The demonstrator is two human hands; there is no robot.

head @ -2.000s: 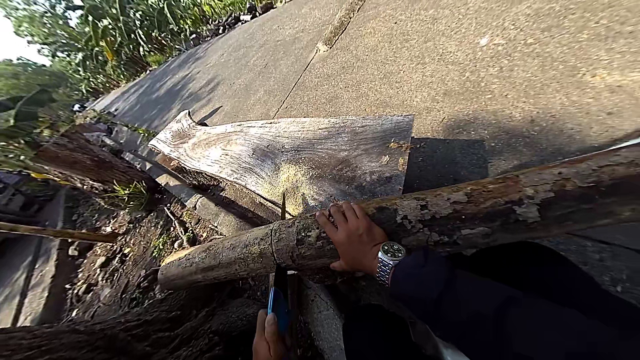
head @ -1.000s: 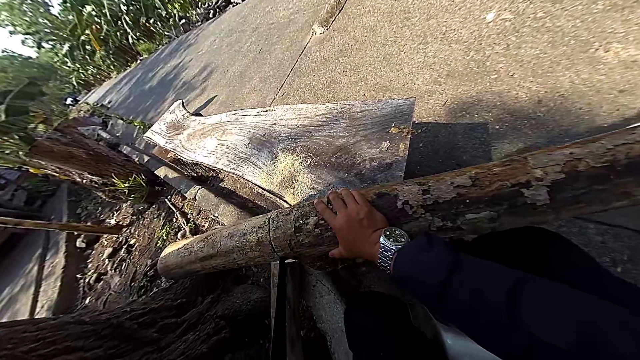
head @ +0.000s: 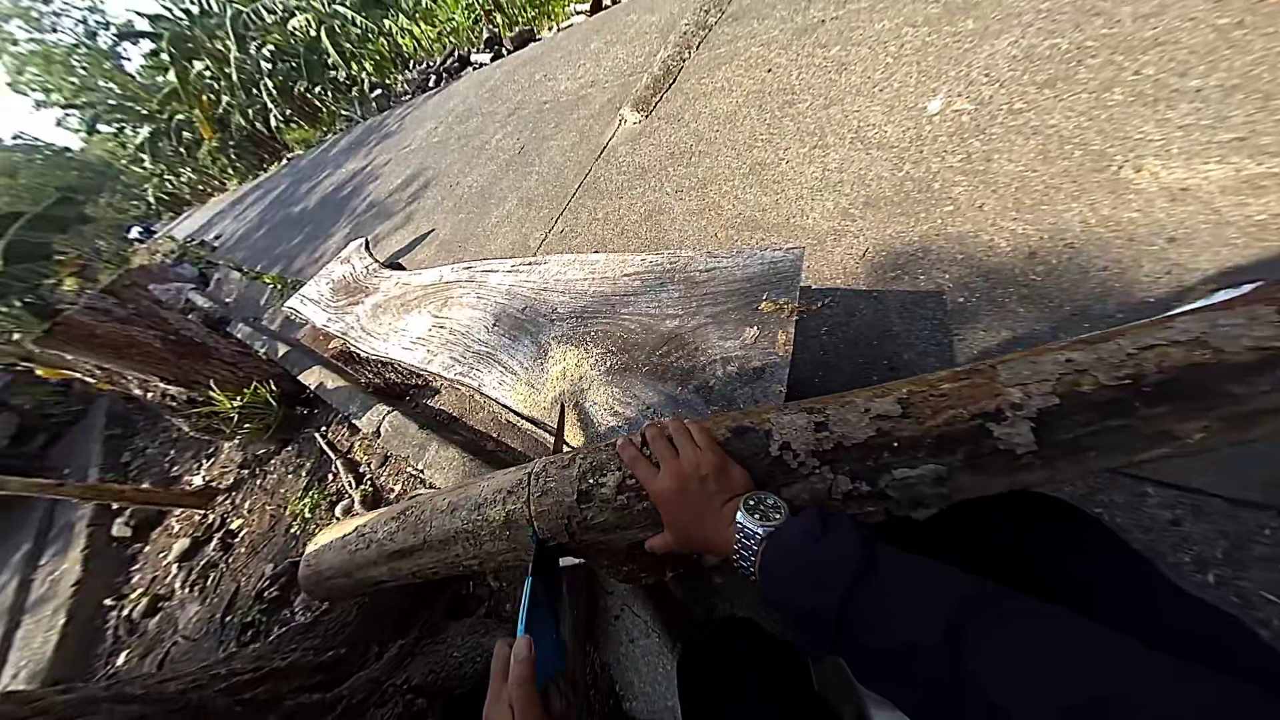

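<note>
My right hand, with a metal-banded watch on its wrist, lies on top of a barked log, fingers curled over it. At the bottom edge my left hand grips a handsaw with blue on its near part; its handle is mostly hidden. The saw crosses the log at a narrow cut, left of my right hand. Its pointed tip shows beyond the log's far side, over pale sawdust. That sawdust lies on a weathered wooden slab behind the log.
The log extends to the right edge past my dark sleeve. Concrete pavement spreads behind the slab. A reddish-brown stump or log stands left, near soil, stones and a thin pole.
The saw and my left hand, out of view one second ago, are back in view, with the saw's tip beyond the log again. My right hand has stayed on the log.
</note>
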